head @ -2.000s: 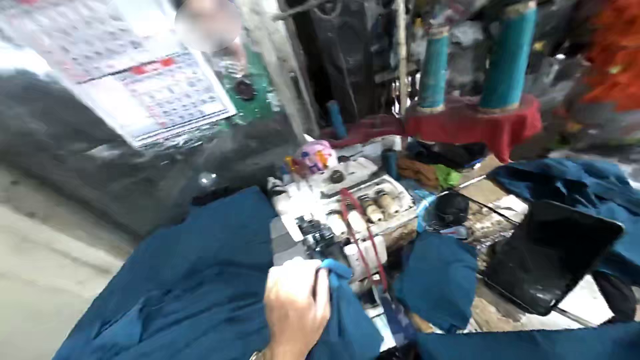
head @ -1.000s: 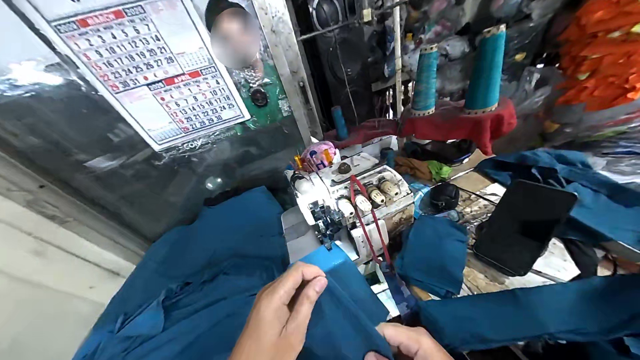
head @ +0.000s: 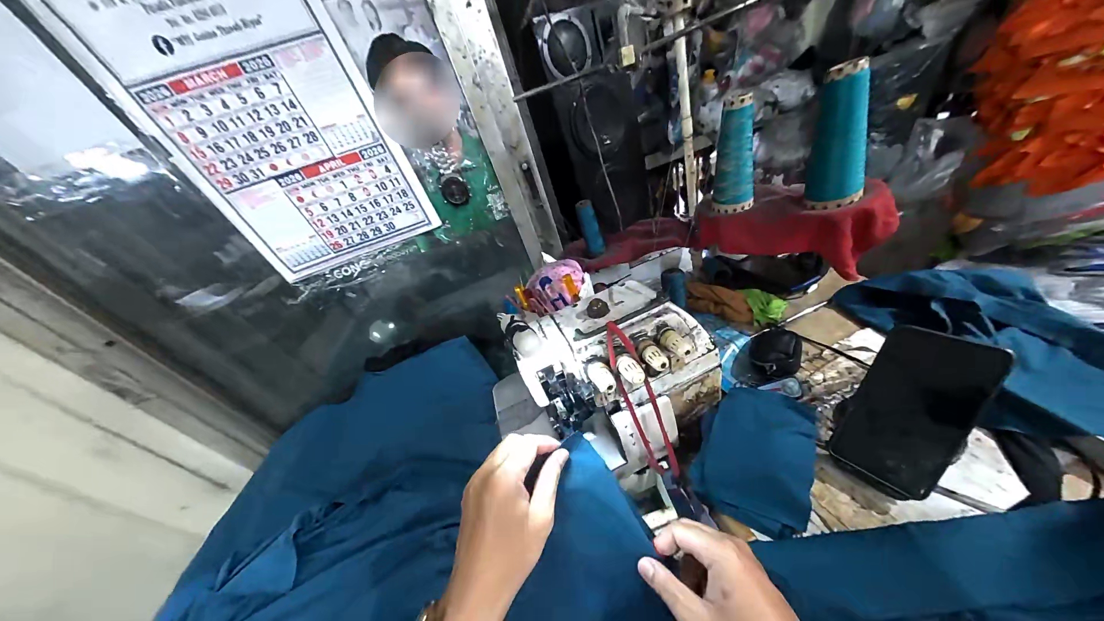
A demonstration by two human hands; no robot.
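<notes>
A white overlock sewing machine point(head: 638, 345) with several tension dials stands in the middle, a red cord looped over its front. My left hand point(head: 509, 517) pinches the top edge of a blue fabric piece point(head: 595, 526) just below the lit needle and presser foot area point(head: 565, 401). To the right, my right hand point(head: 711, 569) grips the same piece by its right edge, thumb and forefinger together. The fabric's tip lies close to the presser foot; whether it is under the foot cannot be told. More blue cloth point(head: 371, 483) is heaped left of the machine.
A black smartphone point(head: 918, 410) leans at the right, near a folded blue piece point(head: 759, 457) and a long blue strip point(head: 949, 552). Teal thread cones point(head: 838, 134) stand on red cloth point(head: 798, 224) behind. A glass panel with a calendar point(head: 285, 147) borders the left.
Two seconds ago only my left hand showed, at the machine; my right hand has since come into view and holds the fabric's right edge. The fabric's tip is nearer the presser foot than one second ago.
</notes>
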